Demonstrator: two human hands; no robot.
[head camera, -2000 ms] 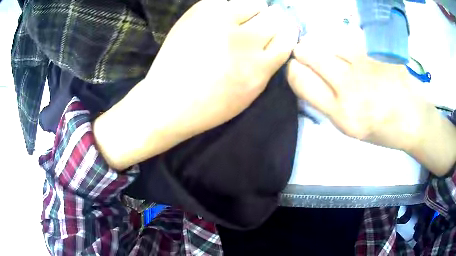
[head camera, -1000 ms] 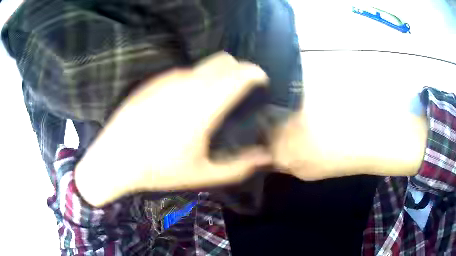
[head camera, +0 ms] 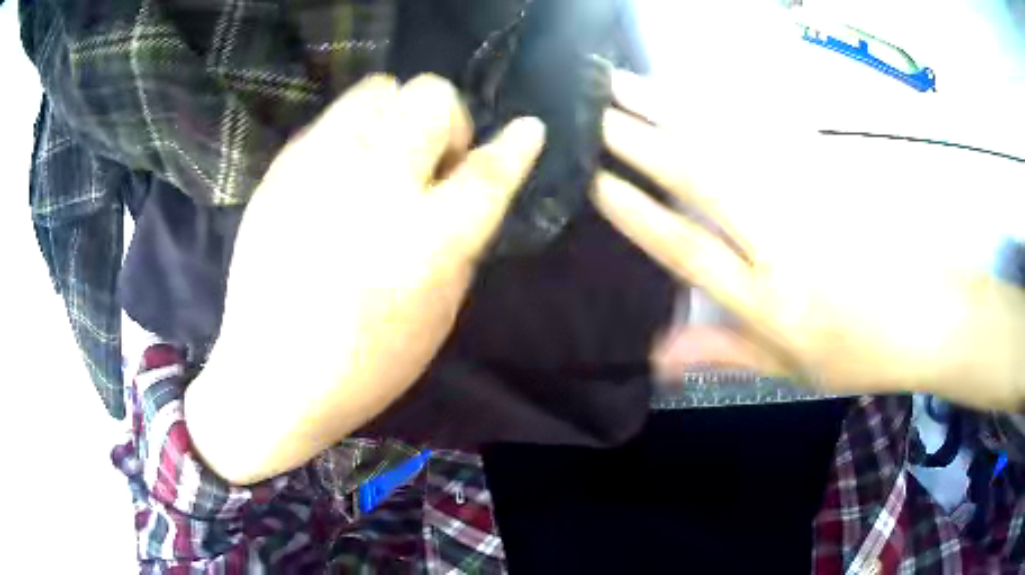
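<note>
The dark plaid garment piece is bunched at the upper left. Its plain dark lining lies between my hands and reaches down over the table's front edge. My left hand grips the cloth, thumb and curled fingers on its left side. My right hand is at the right edge of the cloth, blurred, with its fingers spread and fingertips touching or very near the plaid strip. Whether it holds cloth cannot be told. The needle area is not visible.
Blue thread snips lie on the white table at the upper right. A grey measuring strip runs along the table's front edge. A bit of blue shows below my left wrist. My plaid sleeves and dark lap are below.
Since two seconds ago, my hands have come down from the top centre and moved apart. The blue-grey cylinder has left the view. Since one second ago, the right fingers have spread and moved up.
</note>
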